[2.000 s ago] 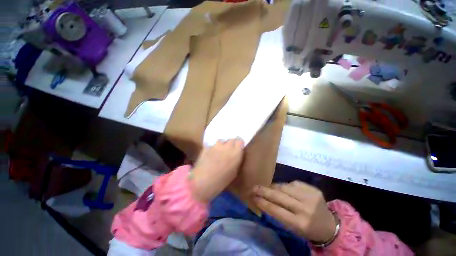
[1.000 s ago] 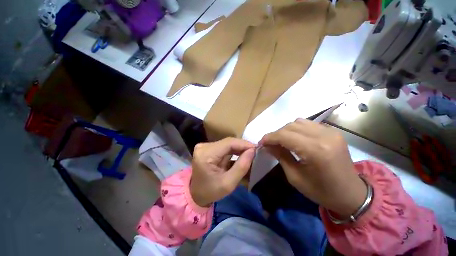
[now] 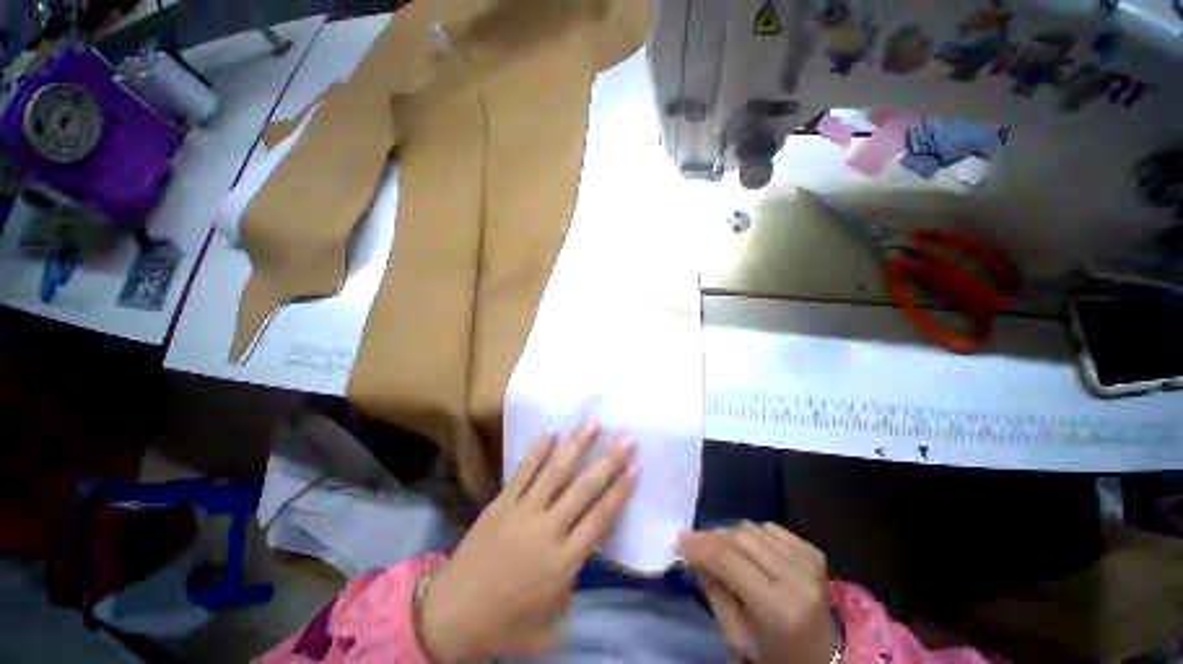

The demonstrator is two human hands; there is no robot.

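Observation:
A long panel with its white side up (image 3: 607, 350) runs from under the machine head towards me and hangs over the table's front edge. My left hand (image 3: 535, 538) lies flat on its lower part, fingers spread. My right hand (image 3: 759, 584) pinches its lower right corner between thumb and fingers. A tan panel with a seam line down it (image 3: 435, 260) lies to the left, also over the edge. The white sewing machine head (image 3: 727, 78) stands above the panel's far end; glare hides the needle area.
Orange-handled scissors (image 3: 954, 279) lie right of the needle, with a phone (image 3: 1131, 340) farther right. Pink and blue scraps (image 3: 908, 143) lie behind. A narrow tan panel (image 3: 305, 214) and a purple machine (image 3: 91, 130) are at left. White pieces (image 3: 350, 499) hang beside the seat.
The pinched panel edge is now spread out white side up. My left hand has opened and lies flat on it; my right hand has moved down to its corner. The camera view has shifted right.

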